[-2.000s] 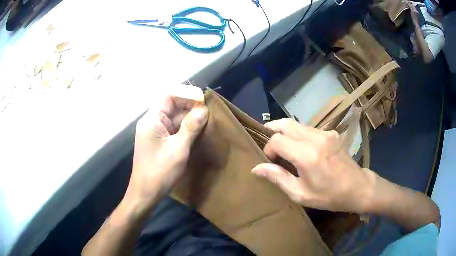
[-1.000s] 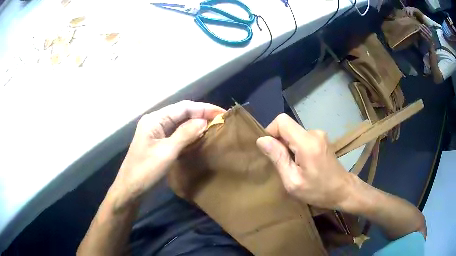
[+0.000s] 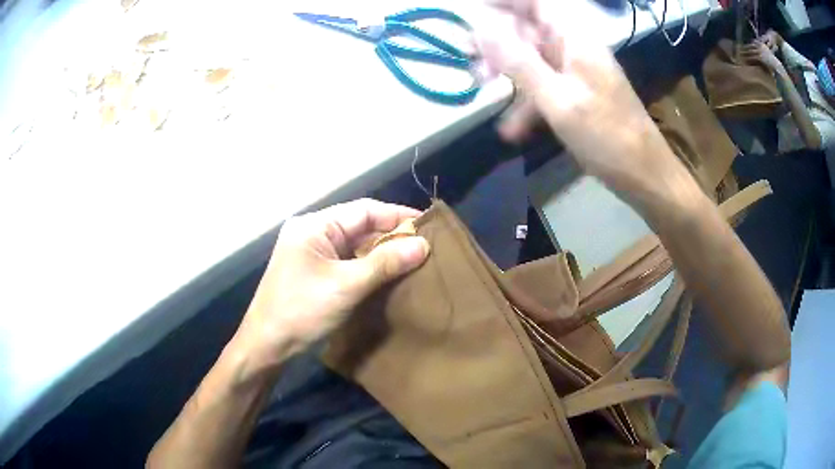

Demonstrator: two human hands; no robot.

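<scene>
A tan bag body [image 3: 458,348] lies over my dark-clothed lap, its mouth facing right. My left hand [image 3: 357,266] pinches the bag's top corner and a small yellow-tan tab [image 3: 400,231] between thumb and fingers. Loose threads [image 3: 418,174] stick up from the corner. My right hand [image 3: 540,69] is blurred, off the bag, over the table edge beside the handles of the teal scissors [image 3: 428,53]. Its fingers look spread and nothing shows in it. The scissors lie on the white table, blades pointing left.
Yellow-tan offcuts [image 3: 114,82] are scattered on the white table [image 3: 183,183]. Tan straps [image 3: 632,266] hang right of the bag over a pale surface [image 3: 586,215]. More tan bags [image 3: 691,114] lie at upper right. Cables cross the far table edge. Another person's arm [image 3: 797,101] shows at upper right.
My right hand has let go of the bag's edge and moved up to the scissors' handles. The bag mouth has opened and a strap shows there. My left hand still pinches the corner.
</scene>
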